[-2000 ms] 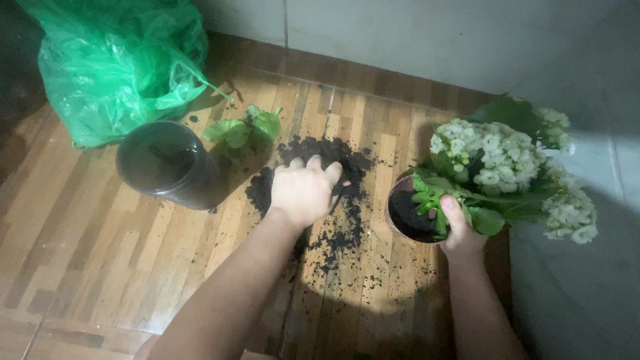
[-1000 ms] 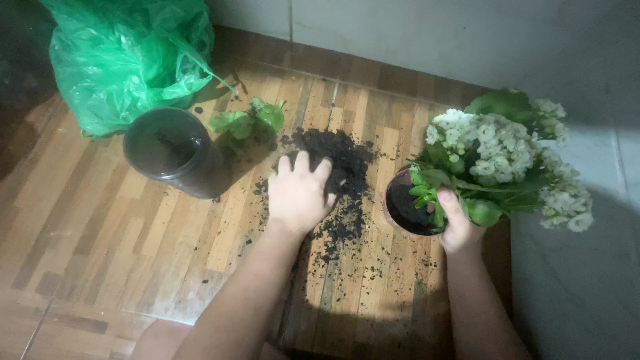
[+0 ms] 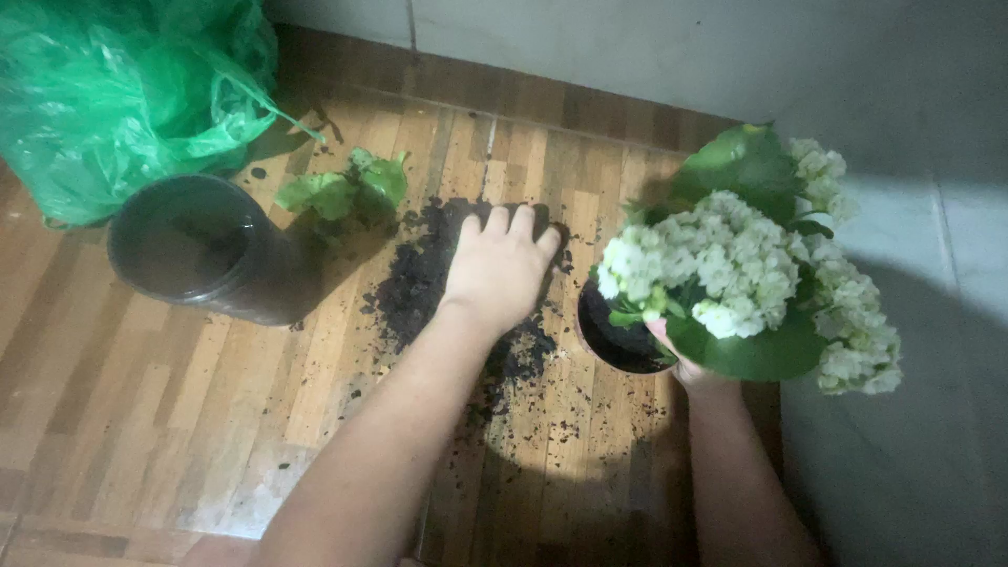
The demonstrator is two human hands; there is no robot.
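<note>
My left hand (image 3: 504, 264) rests palm down on a heap of dark soil (image 3: 413, 279), its fingers slightly apart; whether soil lies under the palm is hidden. To the right, my right hand (image 3: 689, 358) holds a small flower pot (image 3: 622, 335) at its rim, with most of the fingers hidden behind leaves and pot. Dark soil shows inside the pot. The potted plant has clusters of white flowers (image 3: 732, 260) and broad green leaves (image 3: 756, 346), which lean to the right over my hand.
A dark, translucent container (image 3: 197, 244) stands on the wood-patterned floor at the left. Behind it lies a green plastic bag (image 3: 134, 110). Loose green leaves (image 3: 346, 189) lie between container and soil. Tiled walls (image 3: 614, 55) bound the back and right.
My left hand has moved to the right across the soil, and more of the heap shows on its left. The flowers now cover more of my right hand and lean farther over the pot.
</note>
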